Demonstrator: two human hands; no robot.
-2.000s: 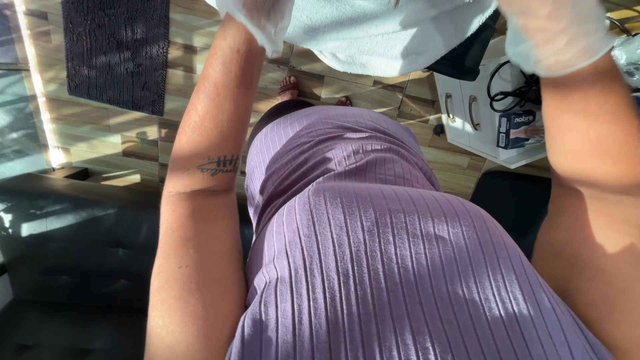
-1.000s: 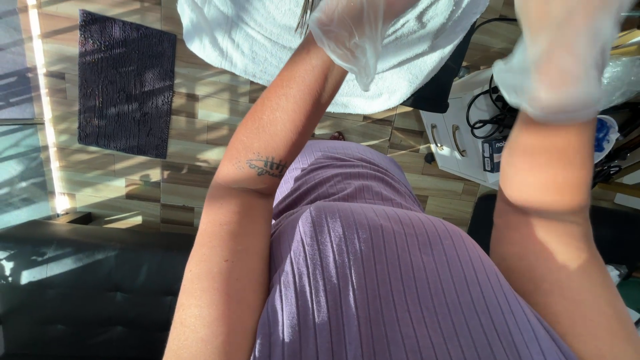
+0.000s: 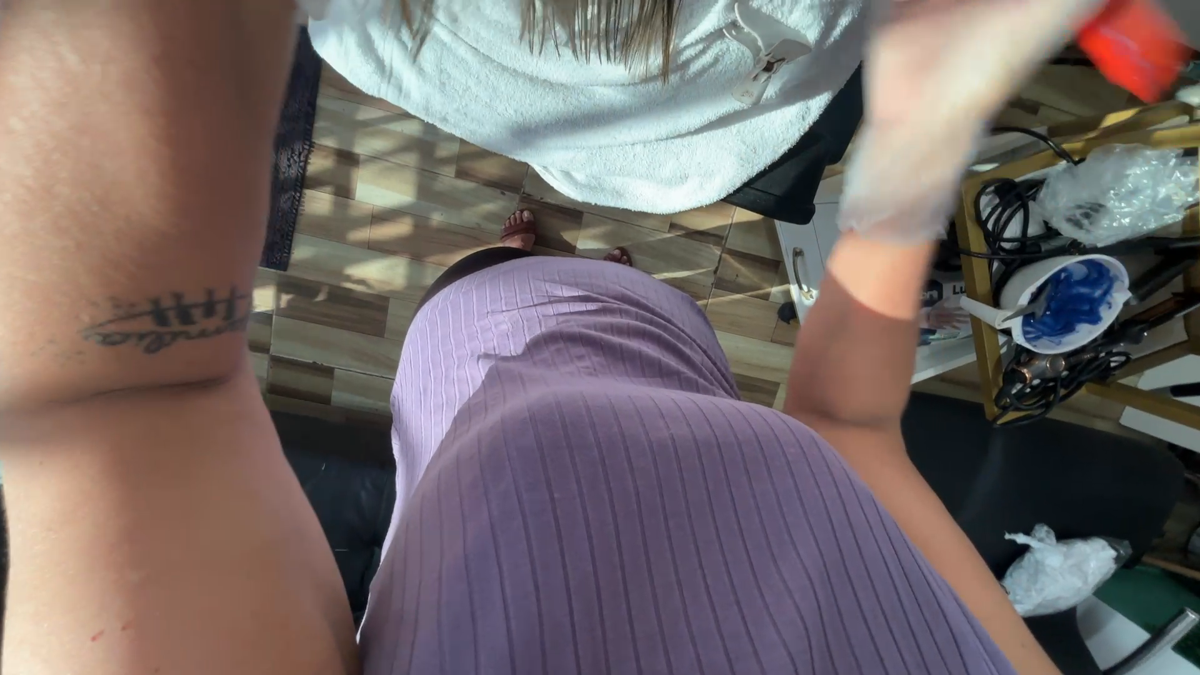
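My right hand (image 3: 947, 84), in a translucent glove and blurred, is raised at the upper right beside a red object (image 3: 1134, 47); whether it grips that object cannot be told. My left hand is beyond the top edge, with only the left arm in view. A white towel (image 3: 600, 141) hangs at the top centre, around another person whose wet hair ends (image 3: 600, 28) lie over it. A white hair clip (image 3: 767, 52) rests on the towel, right of the hair. To the right, a white bowl (image 3: 1012, 314) holds blue paste (image 3: 1073, 298).
A gold-framed cart (image 3: 984, 366) carries black cables (image 3: 1008, 220) and clear plastic (image 3: 1125, 192). Next to it is a white drawer cabinet (image 3: 806, 253). A black seat (image 3: 1031, 469) with a crumpled plastic bag (image 3: 1059, 567) stands lower right; a dark mat (image 3: 291, 169) lies upper left.
The left hand, in view before, has left the frame at the top. A red object now shows beside the right hand. The blue paste shows more fully as the view has shifted.
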